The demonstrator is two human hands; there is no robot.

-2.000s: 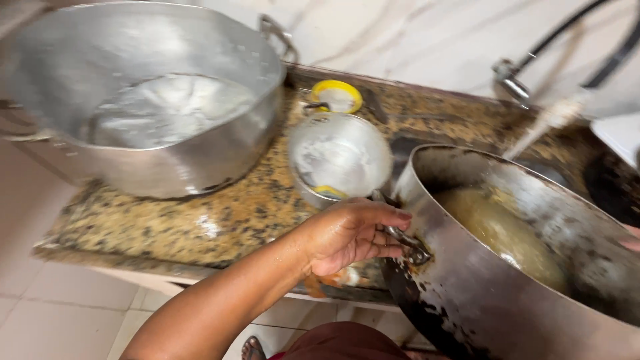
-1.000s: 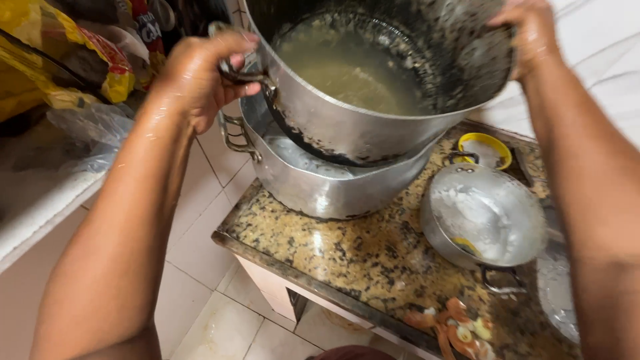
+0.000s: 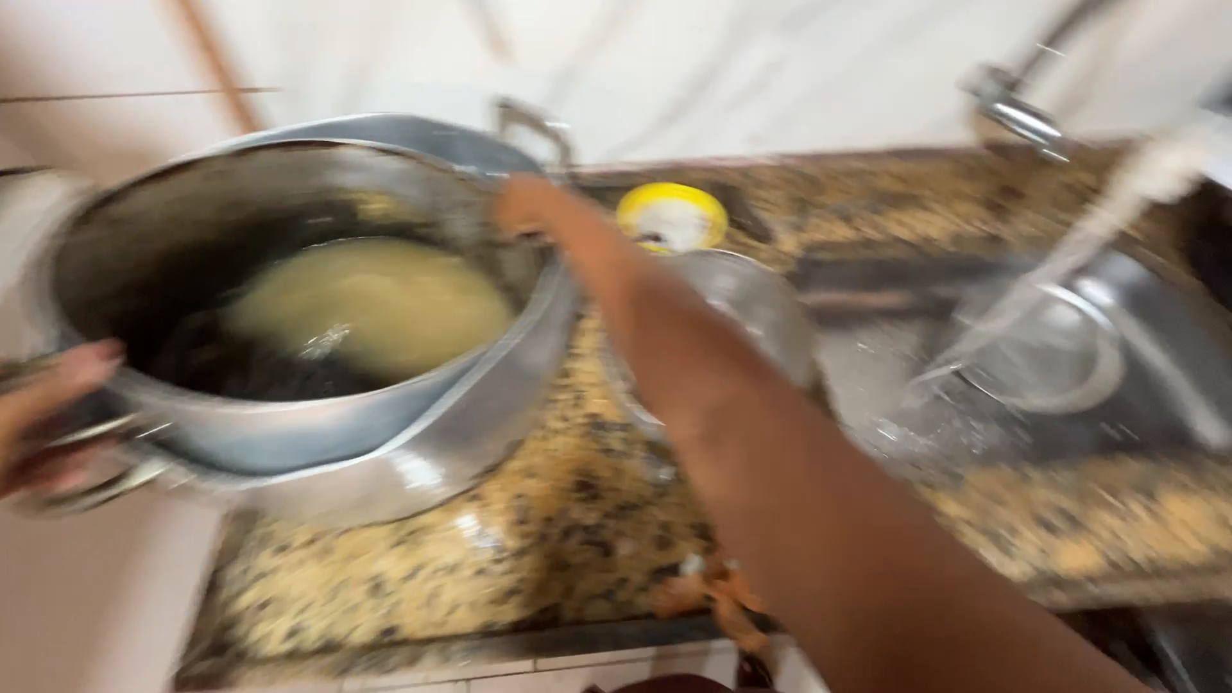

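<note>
A large metal pot with a darkened inside and cloudy yellowish liquid point(image 3: 371, 298) in it sits inside a wider aluminum pot point(image 3: 481, 438) on the left of the counter. My left hand point(image 3: 63, 419) is at the inner pot's left side, its fingers around the handle there. On the far right rim of that pot lies my right hand point(image 3: 527, 207); blur hides whether its fingers grip a handle. My right forearm crosses over a smaller aluminum pot point(image 3: 751, 298) on the counter.
A yellow-rimmed dish point(image 3: 672, 217) stands by the wall. To the right, water pours from a tap hose point(image 3: 1088, 226) into a steel sink point(image 3: 1174, 356) with a round metal vessel point(image 3: 1044, 351). Orange-brown scraps point(image 3: 717, 602) lie at the granite counter's point(image 3: 385, 587) front edge.
The darkened pot, held above the wider pot one second ago, is now lowered inside it, with both hands still at its sides. The view has swung right toward the sink.
</note>
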